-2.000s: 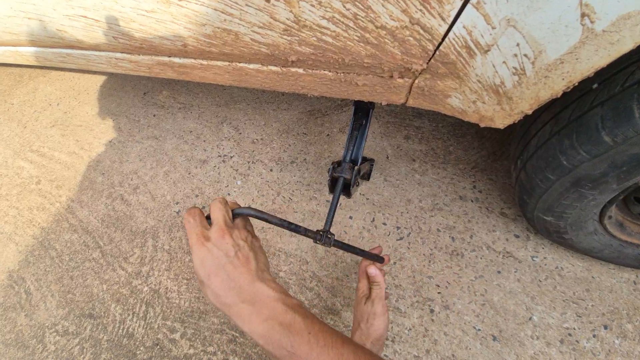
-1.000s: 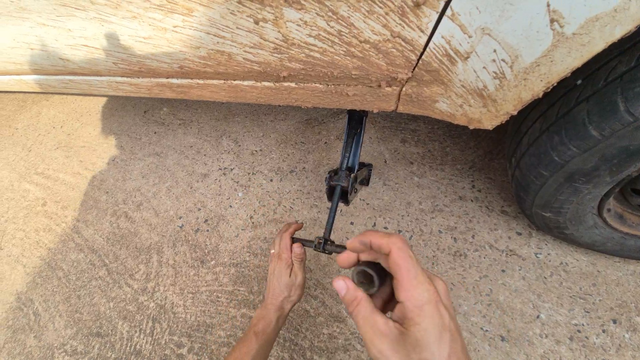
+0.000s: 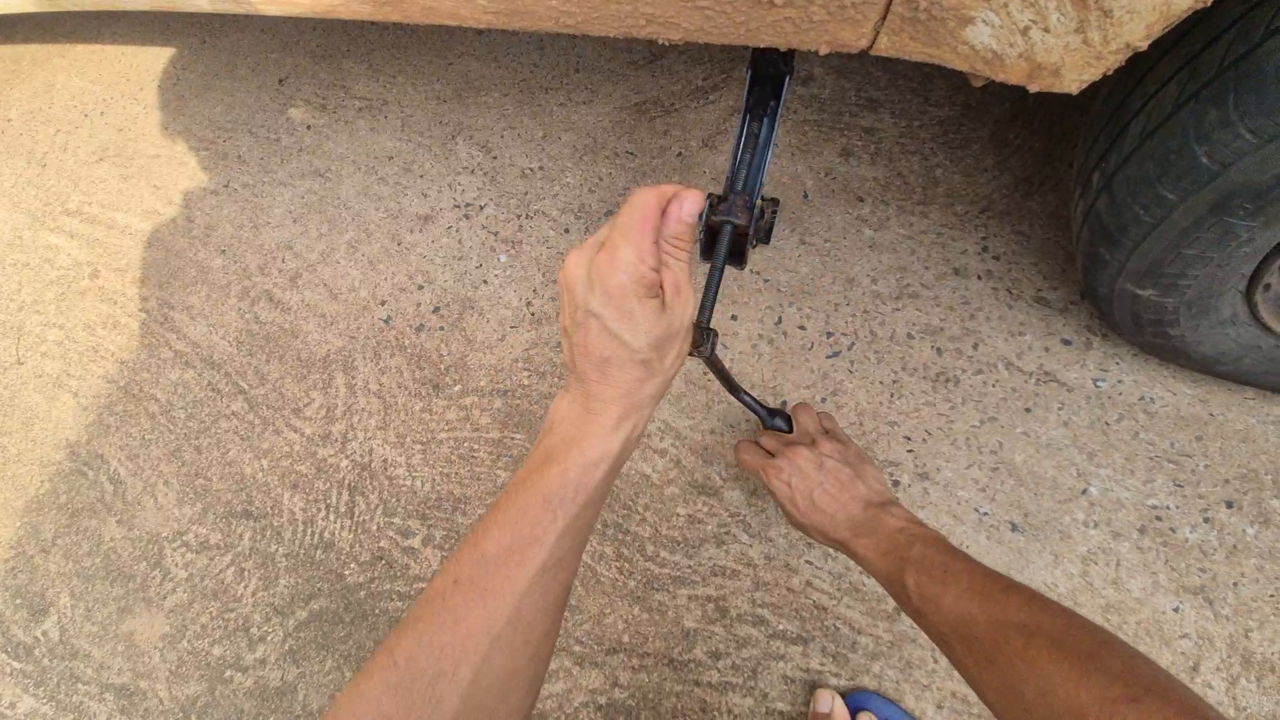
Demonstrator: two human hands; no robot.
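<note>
A dark scissor jack point(image 3: 735, 215) stands under the car's sill, its threaded screw rod point(image 3: 712, 285) pointing down toward me. At the rod's near end, a bent lug wrench point(image 3: 740, 388) passes through the coupling point(image 3: 703, 341). My right hand point(image 3: 825, 475) has its fingers closed around the wrench's socket end, lower right of the coupling. My left hand point(image 3: 630, 290) is just left of the rod, fingers curled and thumb up; its palm side and the wrench's other end are hidden, so its grip cannot be made out.
The car's mud-caked sill point(image 3: 560, 25) runs across the top. A tyre point(image 3: 1190, 200) with a rusty wheel rim point(image 3: 1266, 290) stands at the right. Rough concrete ground point(image 3: 300, 450) lies below, part sunlit. Toes and a blue sandal point(image 3: 875, 706) show at the bottom edge.
The wrench has turned about the screw rod; its socket end, at the left two seconds ago, now points to the lower right. My left hand has moved up beside the rod. The view has tilted down.
</note>
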